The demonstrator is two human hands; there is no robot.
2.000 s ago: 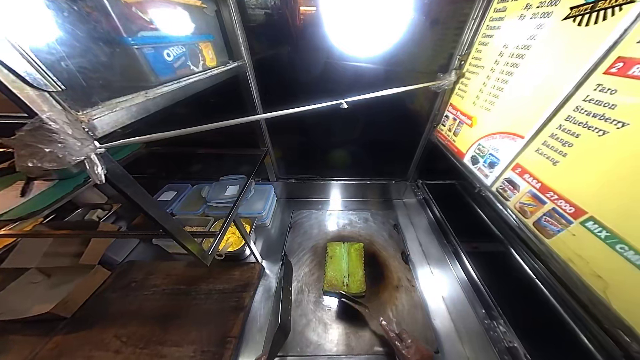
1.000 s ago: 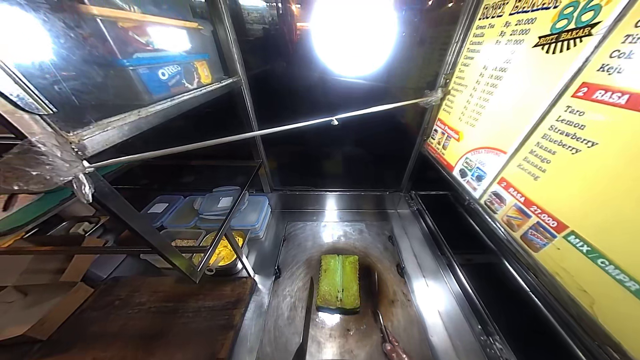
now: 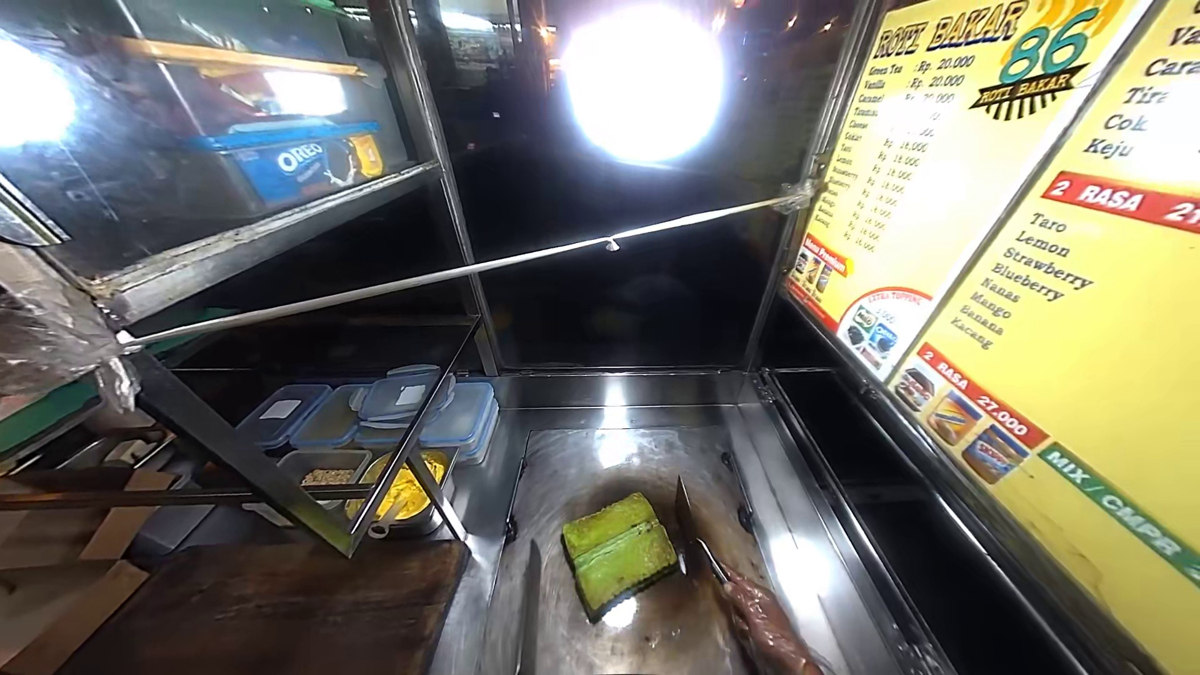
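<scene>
Green bread [image 3: 621, 553], with a seam across its middle, lies tilted on the flat metal griddle [image 3: 647, 450]. My right hand [image 3: 764, 619], which looks covered by a thin clear glove, is closed on the handle of a metal spatula [image 3: 689, 525]. The spatula's blade stands on edge just right of the bread. Left of the bread, a long flat blade [image 3: 530, 600] rises from the bottom edge of the view. My left hand is out of view, so what it holds does not show.
A dark wooden board [image 3: 272, 609] lies left of the griddle. Behind it are a pan of yellow spread [image 3: 408, 487], a container of chopped bits [image 3: 336, 467] and lidded plastic boxes [image 3: 459, 412]. A metal frame [image 3: 281, 469] crosses above them. A yellow menu board [image 3: 1059, 309] lines the right side.
The green bread has turned from straight to a slant on the griddle. The spatula has gone from the bread's near edge to its right side.
</scene>
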